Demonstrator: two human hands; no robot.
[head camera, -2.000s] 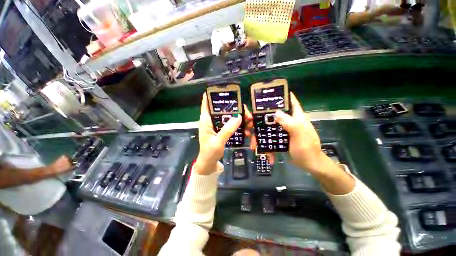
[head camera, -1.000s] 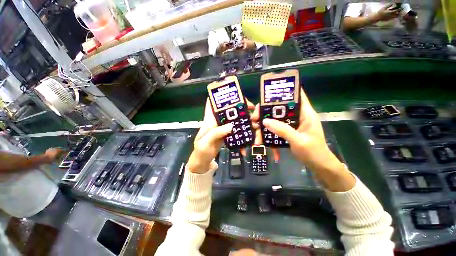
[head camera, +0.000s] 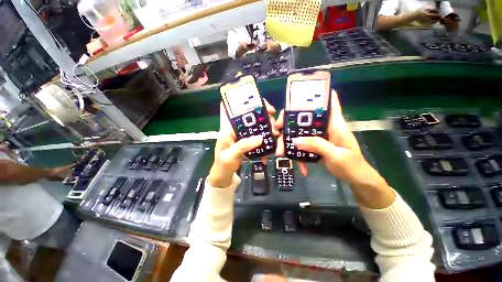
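Note:
My left hand (head camera: 227, 157) holds a black keypad phone with a gold rim (head camera: 249, 117), tilted a little to the left, thumb on the lower keys. My right hand (head camera: 338, 148) holds a second keypad phone (head camera: 306, 113) upright beside it, thumb on its left lower keys. Both screens are white with a few small dark blocks. Below my hands, a phone lying back up (head camera: 259, 179) and a keypad phone lying face up (head camera: 285, 174) rest in the centre tray. Small batteries (head camera: 289, 220) lie nearer me.
Trays of phones stand at left (head camera: 118, 212) and right (head camera: 435, 215). A smartphone (head camera: 125, 260) lies at lower left. A yellow perforated sheet (head camera: 292, 21) hangs from the shelf; a small fan (head camera: 59, 104) is at left. People's arms show at left and across the line.
Both phone screens have gone from dark with white text to white with small dark blocks. Both thumbs have moved over the keys. The left phone has tilted left since the earliest frame.

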